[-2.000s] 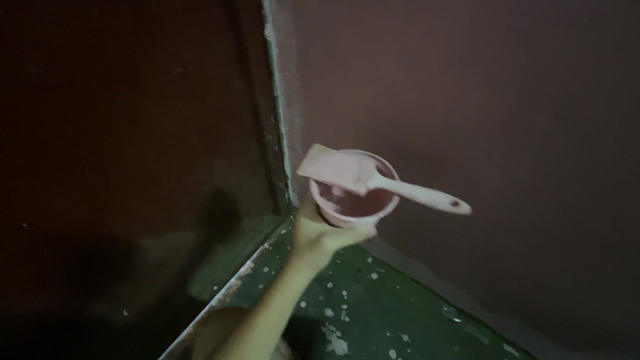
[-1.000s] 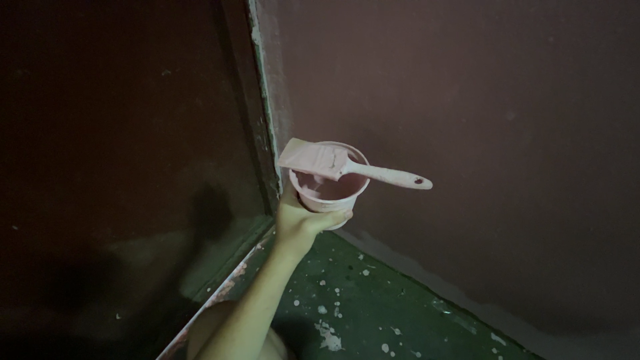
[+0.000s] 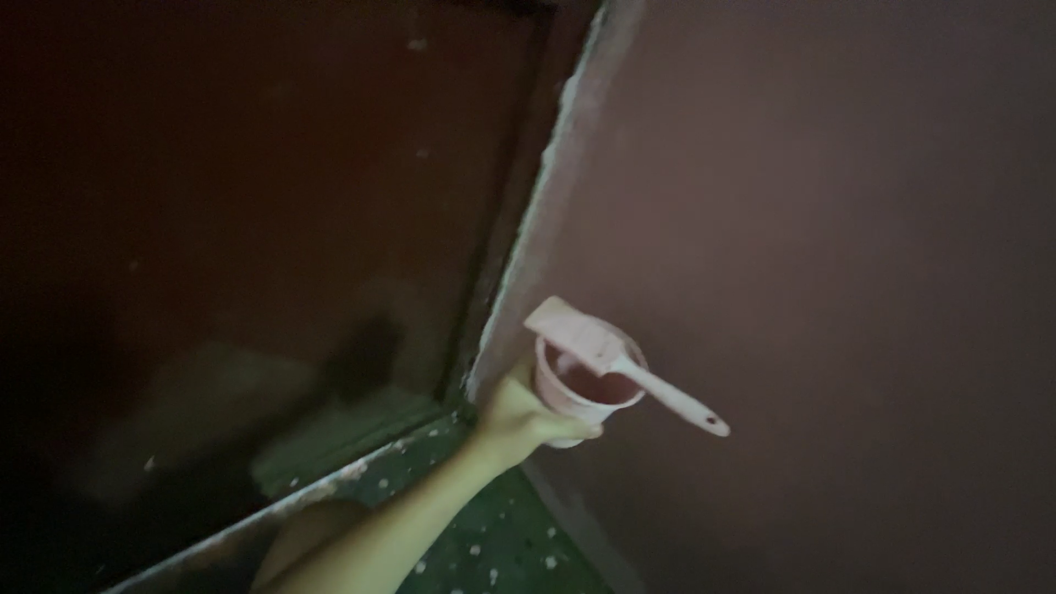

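Observation:
My left hand [image 3: 513, 419] is closed around a small pink plastic cup [image 3: 565, 403], its thumb along the near side and its other fingers mostly hidden. A flat paintbrush [image 3: 577, 338] coated with pale pink paint lies across the cup's rim. Its bristle end sticks out over the rim at the upper left, and its handle, with a hole at the tip, points to the lower right. Pink paint [image 3: 596, 384] shows inside the cup. No hand touches the brush handle. My right hand is out of view.
A pinkish-brown wall [image 3: 808, 247] stands on the right. A dark reddish-brown panel [image 3: 289, 206], possibly a door, is on the left, with a rough pale edge [image 3: 549, 153] between them. The green floor [image 3: 495, 528] has pale paint spots. A bare knee or leg [image 3: 309, 528] shows below.
The view has shifted and tilted. My left hand still holds the cup, and the brush still rests across it, its handle now slanting more steeply down to the right.

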